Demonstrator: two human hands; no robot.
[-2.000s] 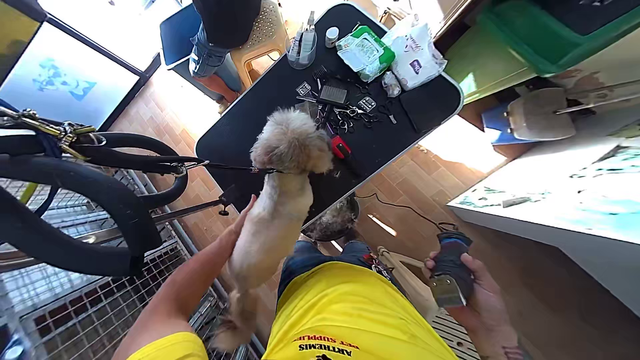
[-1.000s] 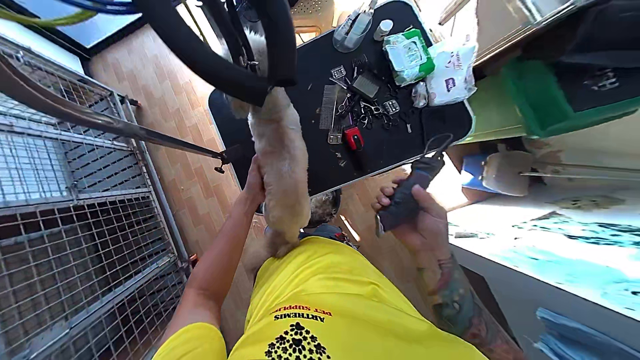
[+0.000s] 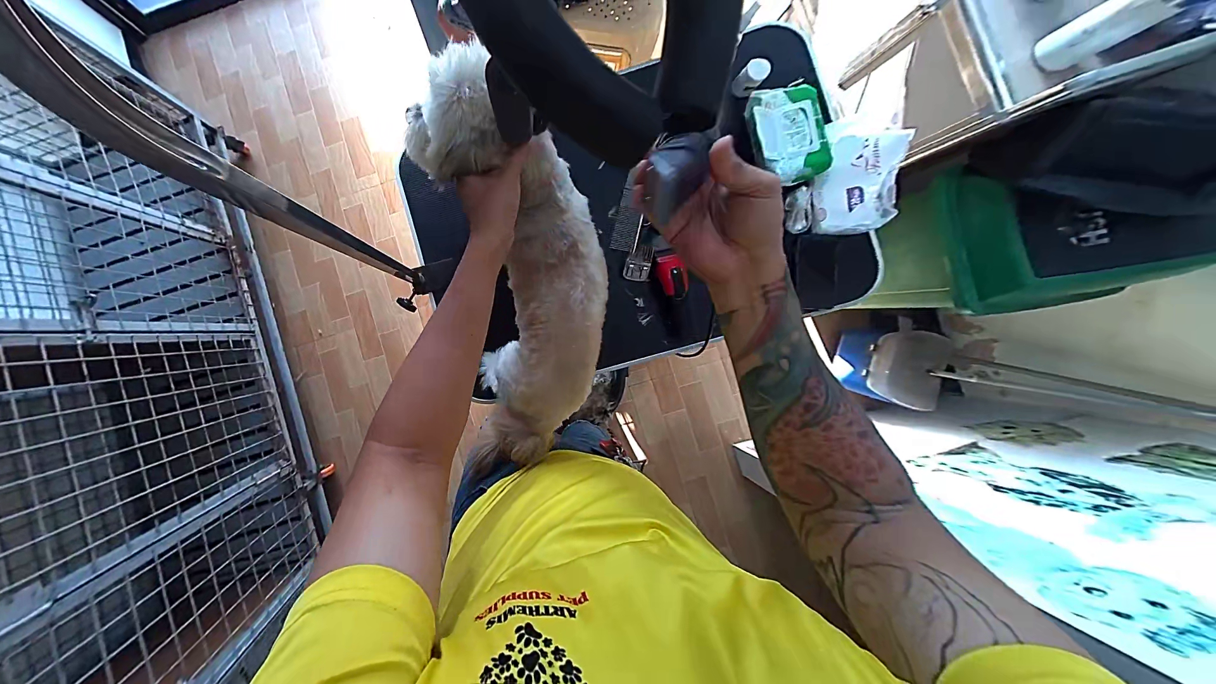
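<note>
A cream, short-coated dog [image 3: 556,275] stands lengthwise on the black grooming table [image 3: 836,266], its fluffy head away from me. My left hand [image 3: 494,195] presses against its neck, just behind the head; its fingertips are partly hidden. In my raised right hand [image 3: 712,209], to the right of the dog's shoulders, is a dark electric clipper [image 3: 677,171], slightly blurred. Under that hand lie a red-and-black tool [image 3: 671,277] and metal combs [image 3: 637,261]. A thick black padded loop [image 3: 570,85] of the table's arm crosses above the dog's neck and partly covers the view.
A metal pole [image 3: 237,180] slopes down to a clamp [image 3: 415,277] at the table's left edge. Wire cages [image 3: 142,456] line the left. Wipes [image 3: 788,131], a white plastic packet [image 3: 863,180] and a small bottle [image 3: 751,76] lie at the table's right. A green bin [image 3: 1026,256] stands beyond.
My left hand has gone from the dog's flank up to its neck. My right hand has brought the clipper up from low on the right to over the table, nearer the dog. The view has shifted.
</note>
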